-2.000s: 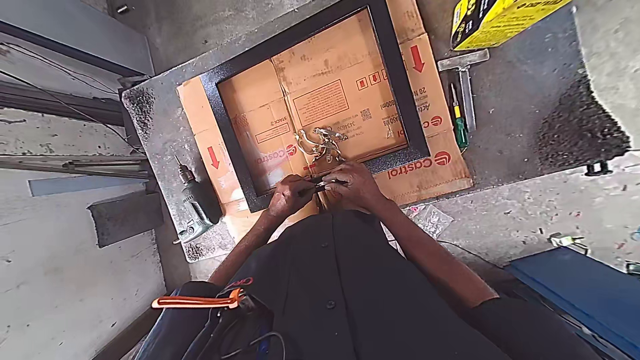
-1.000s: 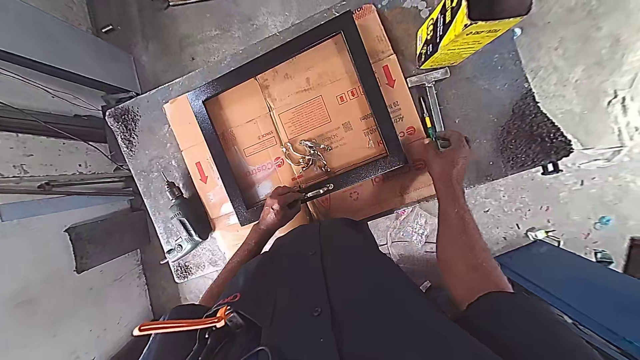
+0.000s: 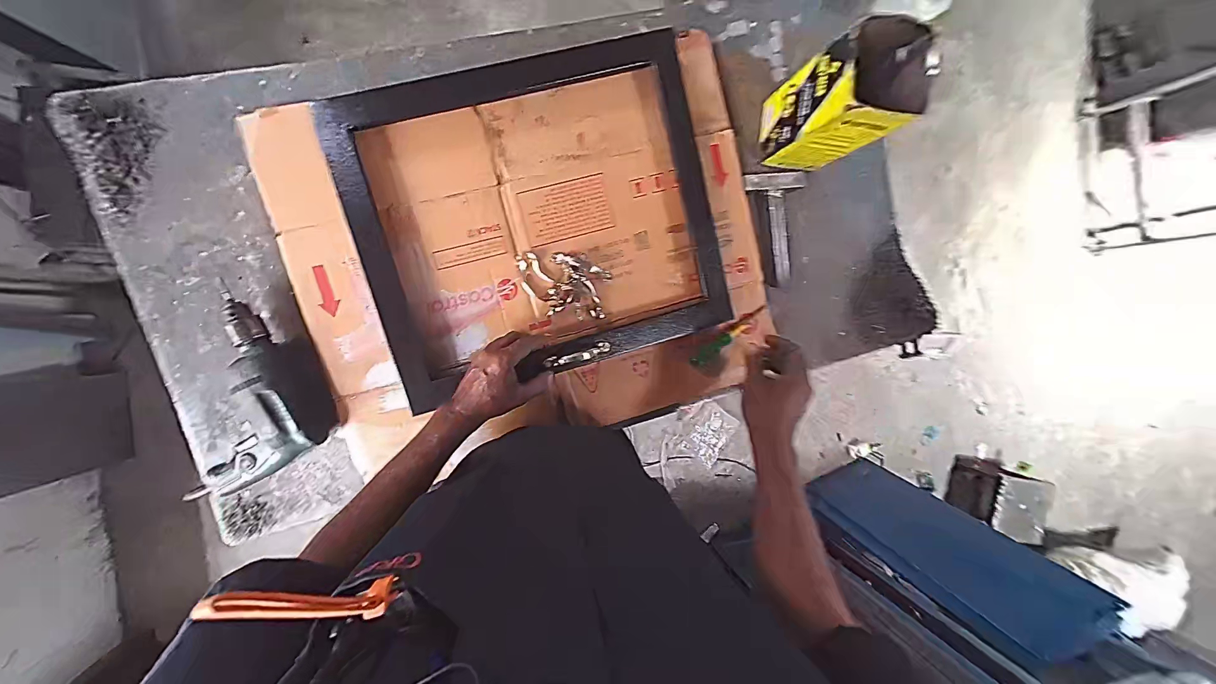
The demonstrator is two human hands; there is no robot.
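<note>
A black rectangular frame lies on flattened cardboard. My left hand is at the frame's near bar, with its fingers on a small dark part there. A shiny metal hinge-like piece rests on that bar, just right of the fingers. My right hand is beside the frame's near right corner, fingers curled at a green-handled screwdriver; whether they grip it is blurred. Several shiny metal fittings lie in a pile on the cardboard inside the frame.
A power drill lies left of the cardboard on the grey work surface. To the right are a metal T-shaped tool and a yellow and black box. Clear plastic bags lie near my body, and a blue metal box stands at lower right.
My right hand has moved from beside my left hand to the right, to the screwdriver. The screwdriver has moved from beside the T-shaped tool to the frame's near right corner.
</note>
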